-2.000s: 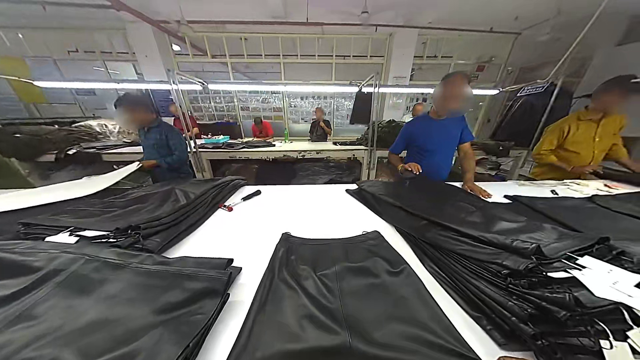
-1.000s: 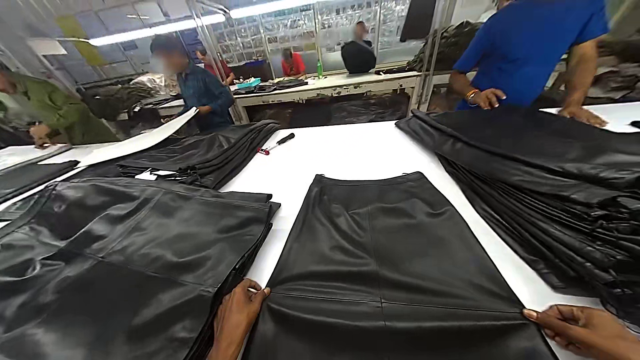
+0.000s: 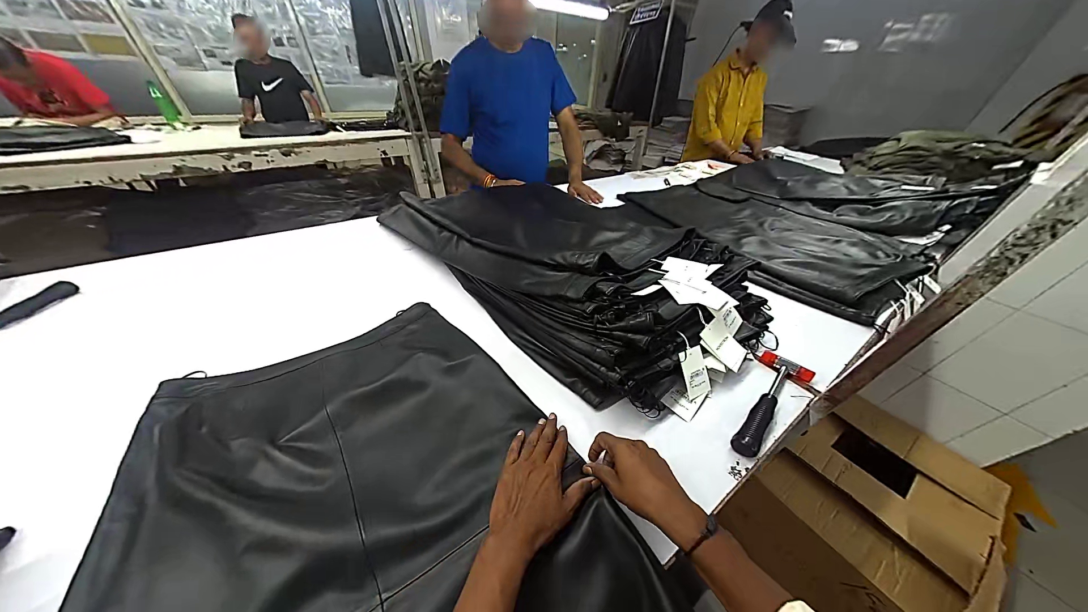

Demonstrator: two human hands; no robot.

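A black leather skirt point(image 3: 280, 459) lies spread on the white tabletop, its waistband away from me. My left hand point(image 3: 534, 493) rests flat on the skirt's right side, fingers together. Beside it, my right hand point(image 3: 633, 480) pinches the skirt's right edge between thumb and fingers; a small pale bit shows at the fingertips, too small to identify. Beyond my hands lies a stack of black leather garments point(image 3: 544, 255) with white hang tags point(image 3: 695, 372). To the right of my hands, a small hammer with a red head and black grip point(image 3: 755, 421) lies near the table edge.
A person in a blue T-shirt point(image 3: 510, 102) stands behind the stack, hands on it and the table. Another in a yellow shirt point(image 3: 722, 106) stands farther right. More black garments point(image 3: 790, 238) lie at right. A cardboard box point(image 3: 901, 501) is below the table's right edge point(image 3: 850, 382).
The view has swung right. My hands held opposite sides of the skirt one second ago; now both are together at its right edge, the left one laid flat on it.
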